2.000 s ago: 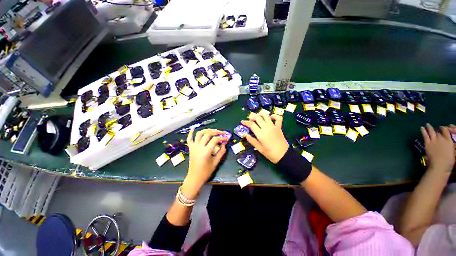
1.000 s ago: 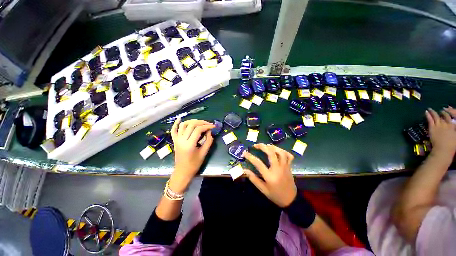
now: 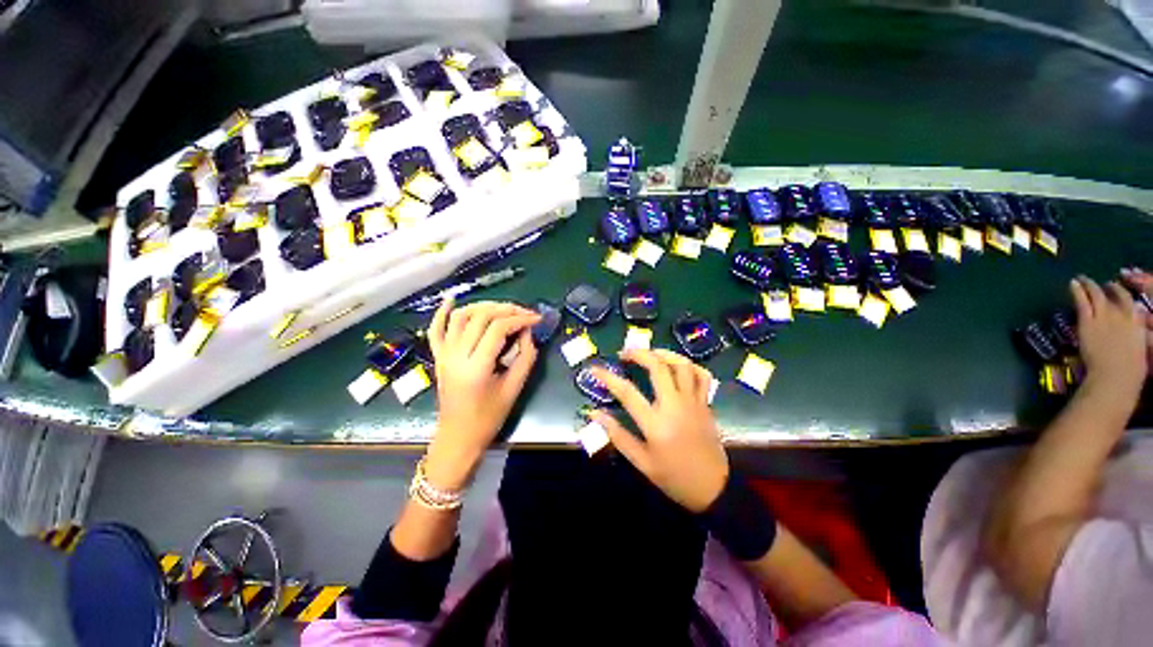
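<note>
My left hand (image 3: 478, 367) has its thumb and fingertips on a dark smartwatch unit (image 3: 546, 324), partly hidden by the fingers. My right hand (image 3: 665, 423) is spread low over a lit smartwatch unit (image 3: 594, 380), a finger touching or just above its face; a white battery square (image 3: 594, 437) lies below it. Around the hands lie a dark unit (image 3: 587, 303) and units with small lit marks (image 3: 640, 302), (image 3: 697, 335), (image 3: 750, 325). More units (image 3: 390, 354) with white squares lie left of my left hand.
A thick white tray stack (image 3: 379, 297) holding watches stands at left, pens (image 3: 487, 281) beside it. Rows of watches (image 3: 840, 263) line the bench at right, below a metal post (image 3: 723, 101). A striped item (image 3: 621, 169) stands near the post. Another person's hands (image 3: 1113, 331) are at far right.
The view has shifted, showing the bench further left and higher. My right hand has moved from the upper unit to the lower one. My left hand stays at its unit.
</note>
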